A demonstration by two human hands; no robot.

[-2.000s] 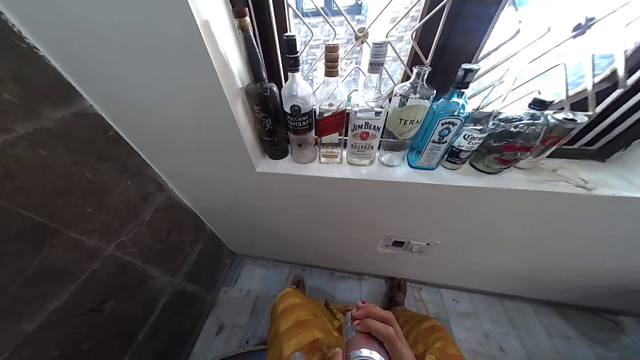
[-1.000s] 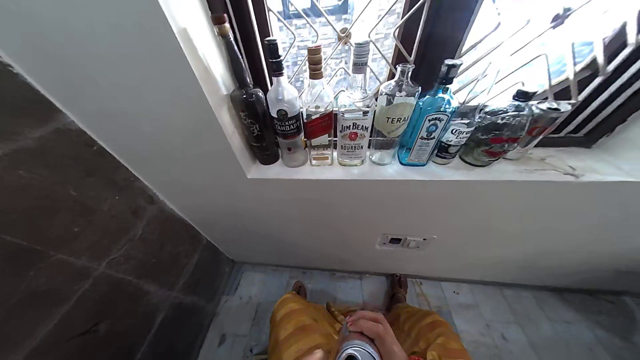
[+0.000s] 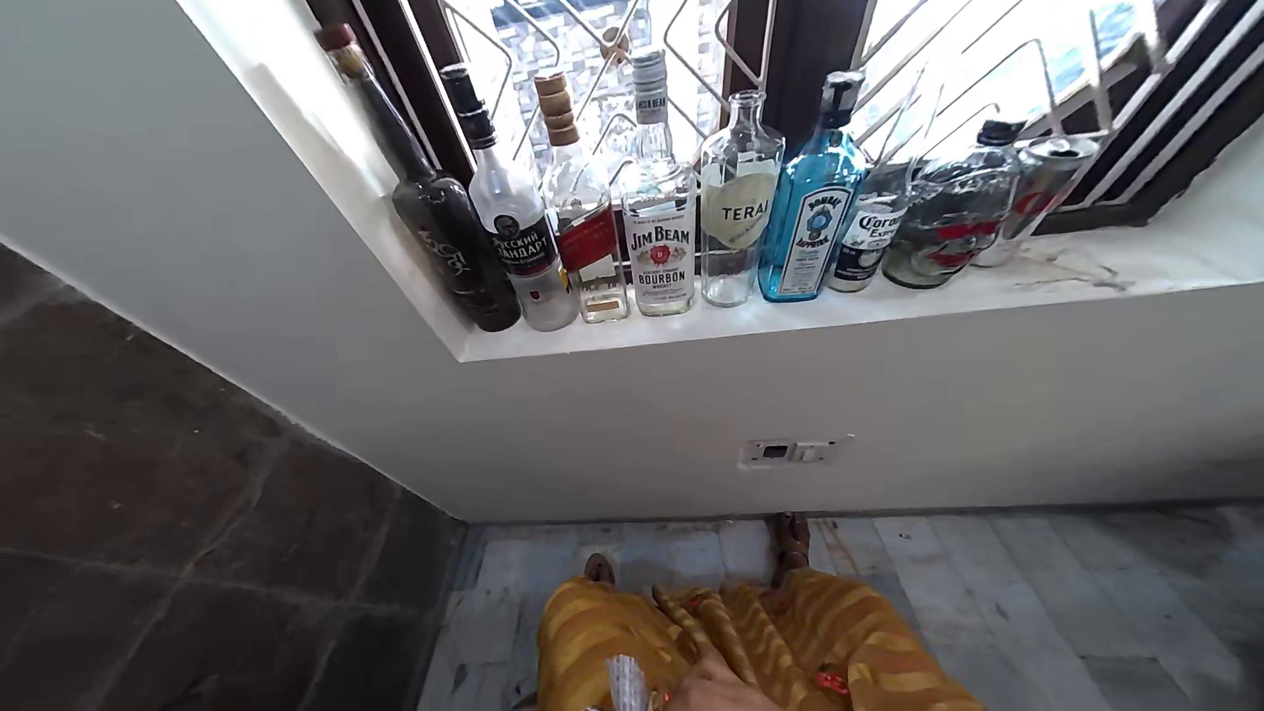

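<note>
At the bottom edge of the head view, my right hand point(image 3: 719, 689) is partly visible over the yellow-orange cloth point(image 3: 859, 642) on my lap. Just left of it a narrow silvery object point(image 3: 627, 679) sticks up, cut off by the frame; whether the hand grips it cannot be told. My left hand is not in view. Along the window sill stand a dark bottle point(image 3: 456, 247), a frosted vodka bottle point(image 3: 528, 247), a red-labelled bottle point(image 3: 591, 247), a Jim Beam bottle point(image 3: 660, 247), a clear bottle point(image 3: 739, 207), a blue Bombay bottle point(image 3: 812, 222) and a Corona bottle point(image 3: 869, 237).
A wide glass bottle point(image 3: 953, 217) and a can point(image 3: 1047, 188) stand at the sill's right part. Behind them is a window grille point(image 3: 681, 49). Below the sill is a switch plate point(image 3: 790, 452). Dark tiles point(image 3: 148, 513) cover the left side; my feet rest on the pale floor point(image 3: 968, 573).
Earlier a hand was on a metal can over the lap; now that can's round top is out of sight and the hand sits lower, at the frame's edge.
</note>
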